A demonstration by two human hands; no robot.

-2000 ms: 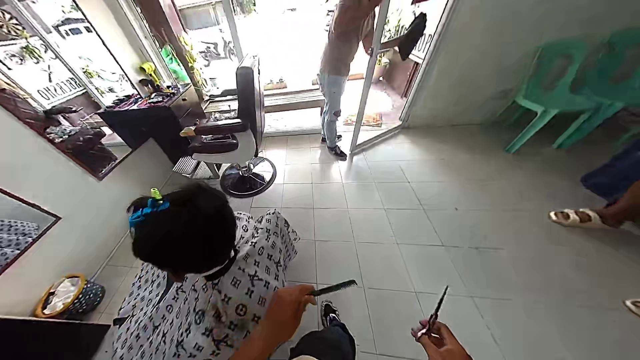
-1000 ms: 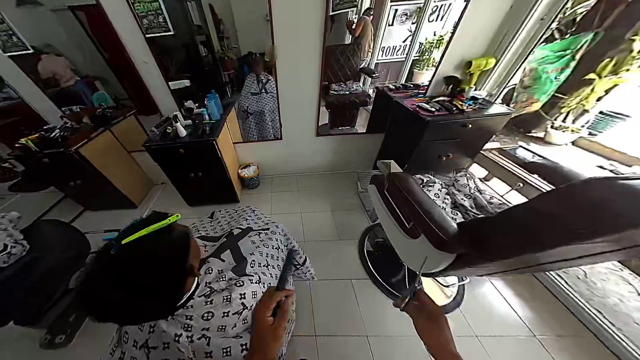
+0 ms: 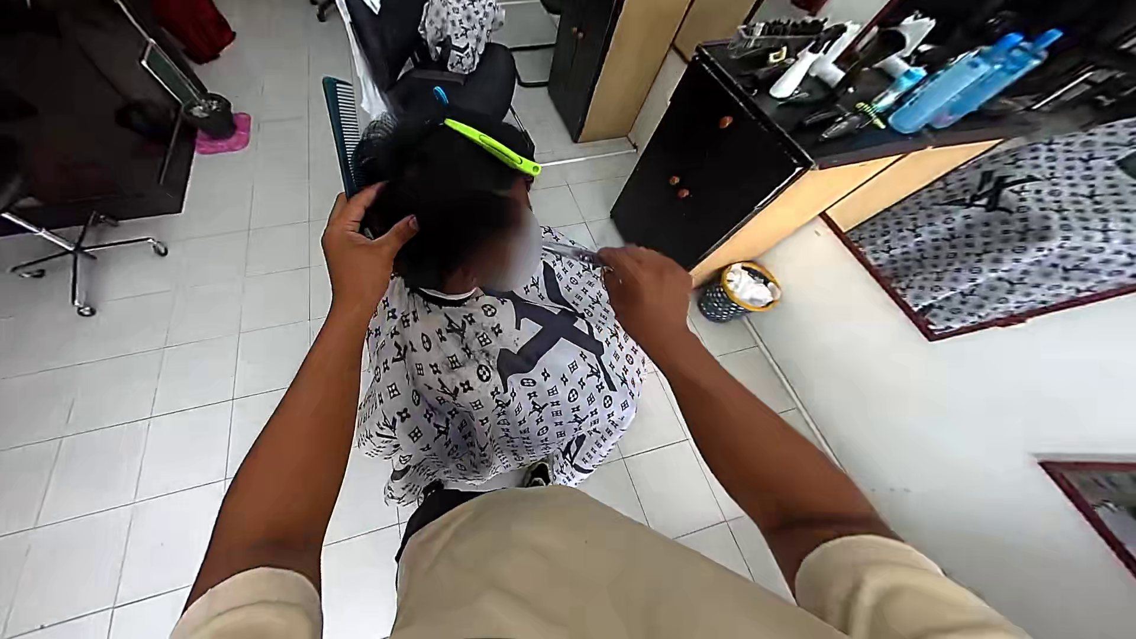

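A seated person wears a white patterned barber cape (image 3: 461, 390), with a lime-green hair clip (image 3: 493, 146) and a blue clip (image 3: 441, 94) in the dark hair (image 3: 435, 195). My left hand (image 3: 362, 244) is at the left side of the head, thumb against the hair, and holds a dark teal comb (image 3: 341, 129) that points up. On the other side, beside the face and over the cape, my right hand (image 3: 648, 288) is closed round scissors (image 3: 572, 255); their blades point towards the head and are partly blurred.
A black cabinet (image 3: 710, 169) with spray bottles (image 3: 954, 93) and hair tools on top stands at the right. Beside it are a small waste basket (image 3: 750, 293) and a wall mirror (image 3: 1003, 231). Behind the person is a black chair (image 3: 479, 89); a wheeled chair base (image 3: 80, 253) stands at left.
The view has swung far round. My left hand, with the comb, has gone from in front of the cape to the side of the head. My right hand has brought the scissors close to the person.
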